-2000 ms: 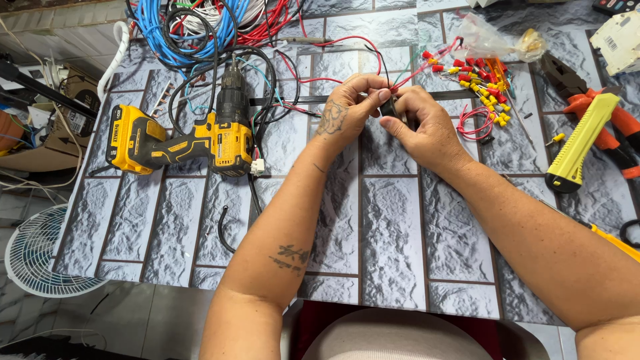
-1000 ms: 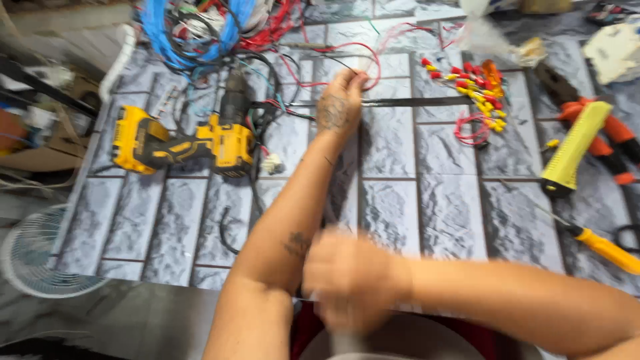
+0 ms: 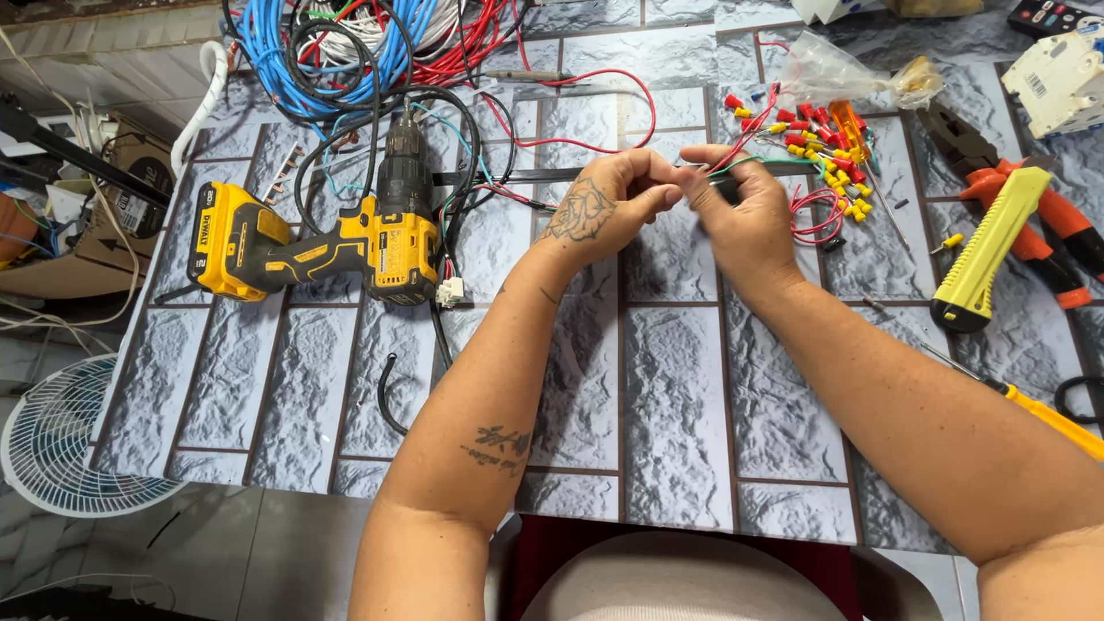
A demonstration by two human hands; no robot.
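Observation:
Thin red and green wires (image 3: 759, 160) run between my fingertips over the brick-patterned table. My left hand (image 3: 617, 203) pinches the wire ends between thumb and fingers. Close against it, my right hand (image 3: 742, 207) grips the same wires, with a small dark piece partly hidden in its fingers. A black cable (image 3: 535, 205) with coloured cores comes from the left and passes behind my left hand. Red and yellow crimp terminals (image 3: 828, 147) lie scattered to the right of my right hand, beside a small loop of red wire (image 3: 818, 214).
A yellow cordless drill (image 3: 319, 250) lies at left, below coiled blue, white and red wires (image 3: 328, 60). To the right are orange-handled pliers (image 3: 1022, 207), a yellow-green utility knife (image 3: 992, 250) and a yellow screwdriver (image 3: 1044, 414). A plastic bag (image 3: 832, 73) sits at the back.
My right hand, blurred near the table's front edge a second ago, is back up beside my left hand, and both are on the wires. Green wire now shows over my right fingers.

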